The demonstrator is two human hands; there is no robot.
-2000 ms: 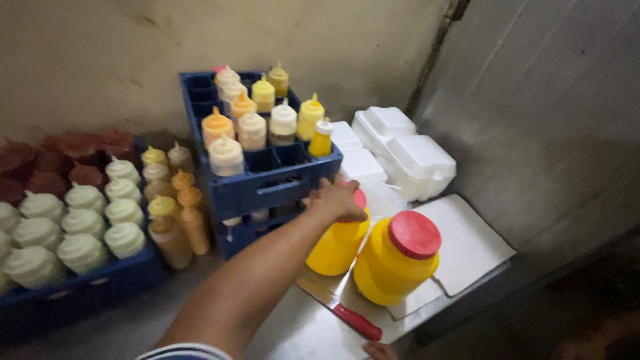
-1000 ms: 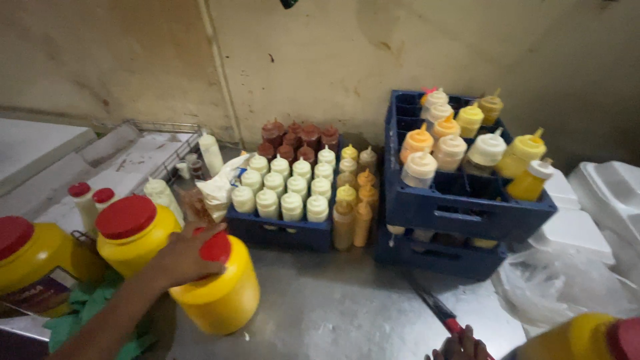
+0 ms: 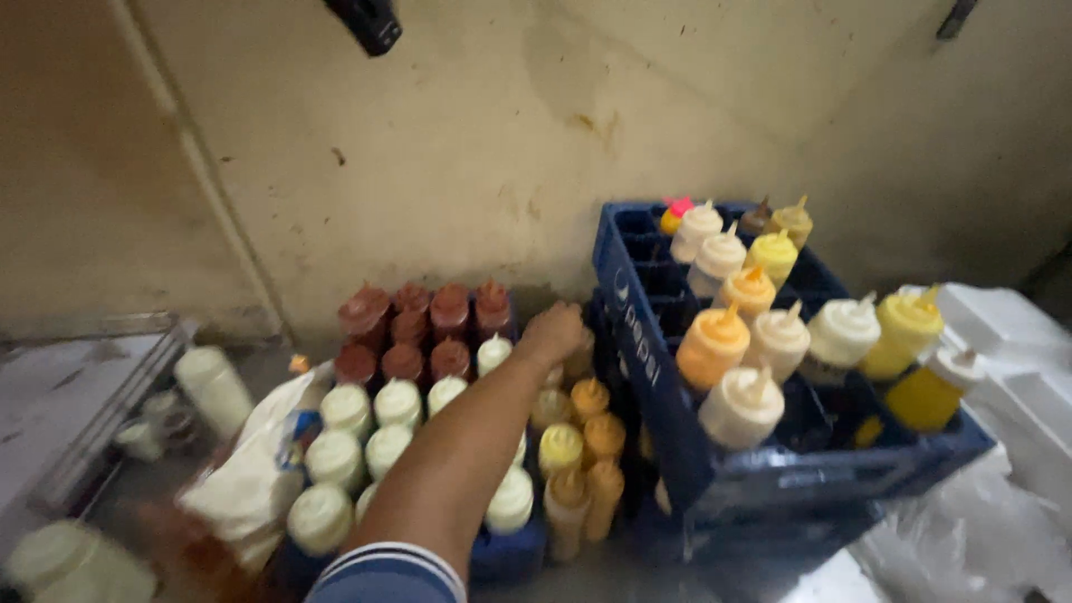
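In the head view my left hand (image 3: pixel 554 335) reaches over the bottles to the back of the row beside the blue crate, with its fingers curled at a tan squeeze bottle (image 3: pixel 579 356). The fingertips are hidden, so a hold cannot be told. Orange sauce bottles (image 3: pixel 603 437) and a yellow-topped bottle (image 3: pixel 560 448) stand nearer, right of my forearm. To the left, pale green-white squeeze bottles (image 3: pixel 344 408) and dark red sauce bottles (image 3: pixel 450 308) fill a low blue crate (image 3: pixel 507 548). My right hand is out of view.
Stacked blue Pepsi crates (image 3: pixel 641 335) at the right hold several mixed sauce bottles. White foam boxes (image 3: pixel 997 322) and a clear plastic bag (image 3: pixel 946 536) lie beyond. A crumpled white packet (image 3: pixel 260 469) and a wire rack (image 3: pixel 109 427) are at the left; the wall (image 3: pixel 469 151) rises behind.
My left hand has left the red-lidded yellow jar it touched a second ago and reached to the back beside the stacked crates. My right hand has gone out of view. The view has shifted.
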